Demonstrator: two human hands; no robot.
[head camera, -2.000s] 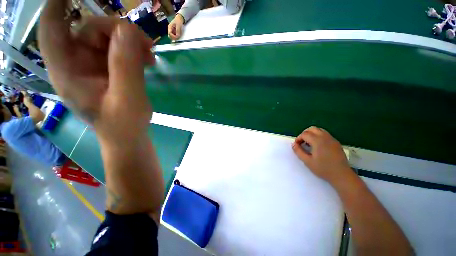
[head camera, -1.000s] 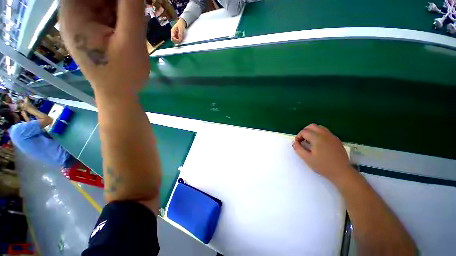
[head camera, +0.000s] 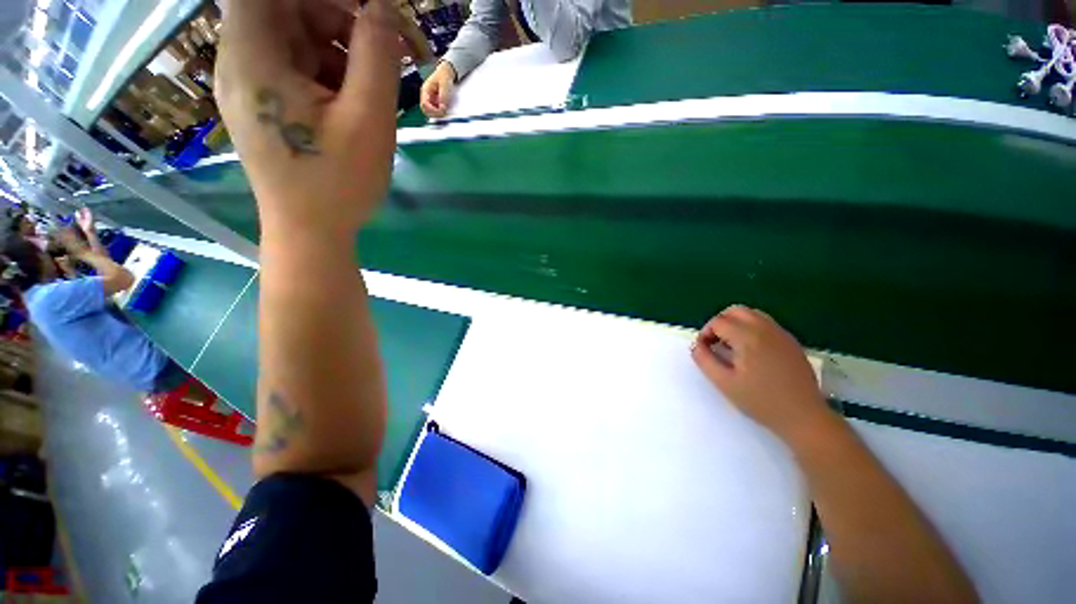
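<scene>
My left hand (head camera: 316, 112) is raised high at the upper left, close to the camera. Its fingers are curled and partly cut off by the top edge, so I cannot tell whether it holds anything. My right hand (head camera: 761, 368) rests at the far right edge of the white board (head camera: 625, 460), beside the belt. Its fingers are curled with thumb and fingertips close together, and nothing clear shows in them. A blue zip case (head camera: 460, 497) with a small dark loop lies at the left edge of the white board.
The green conveyor belt (head camera: 661, 224) runs beyond the board behind a pale rail. Across it, a person's hand (head camera: 438, 90) rests by a white sheet, and pink-white cords (head camera: 1048, 65) lie at the upper right. A person in blue (head camera: 97, 330) and a red stool (head camera: 201, 411) are at left.
The view has shifted slightly. My left hand has moved up and a little to the right, so its fingers are now partly out of the picture. My right hand has stayed on the board edge.
</scene>
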